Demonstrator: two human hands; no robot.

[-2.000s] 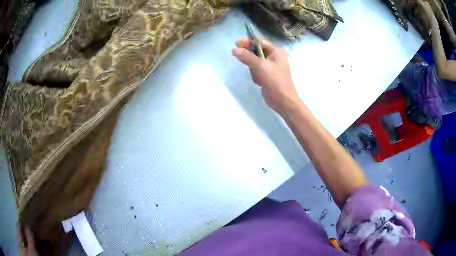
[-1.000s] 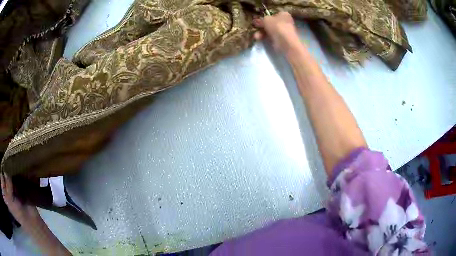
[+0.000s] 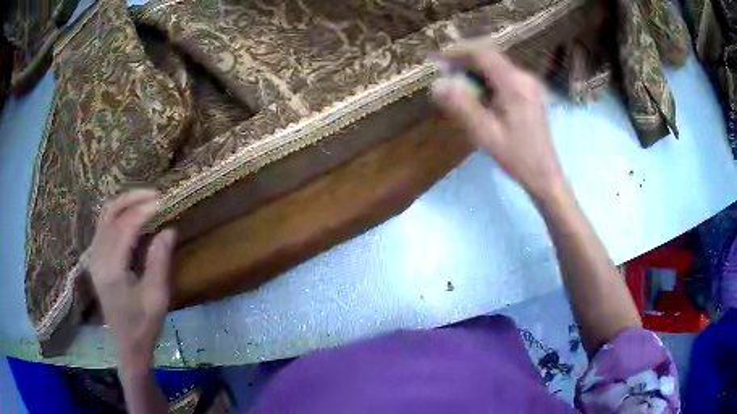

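Note:
The paisley garment (image 3: 267,73) lies across the table, its gold lace trim (image 3: 303,133) running diagonally between my hands. Below the trim show a plain dark band and the rust-brown lining (image 3: 323,218). My left hand (image 3: 133,267) is at the left end of the trim, blurred, fingers curled at the edge; whether it grips the cloth is not clear. My right hand (image 3: 497,105) is over the right part of the trim, closed around the thread snips (image 3: 475,87), which are blurred and mostly hidden by the fingers.
A sleeve cuff (image 3: 650,121) lies at the right on the pale table (image 3: 517,242). Dark clippings lie on the table and floor. A red plastic stool (image 3: 687,311) stands at the right. A blue bin (image 3: 40,388) with cloth is below the table edge at lower left.
The garment's long edge has swung nearer and straightened, showing the lining along it. My left hand has moved up onto the trim. My right hand has moved right and down onto the edge.

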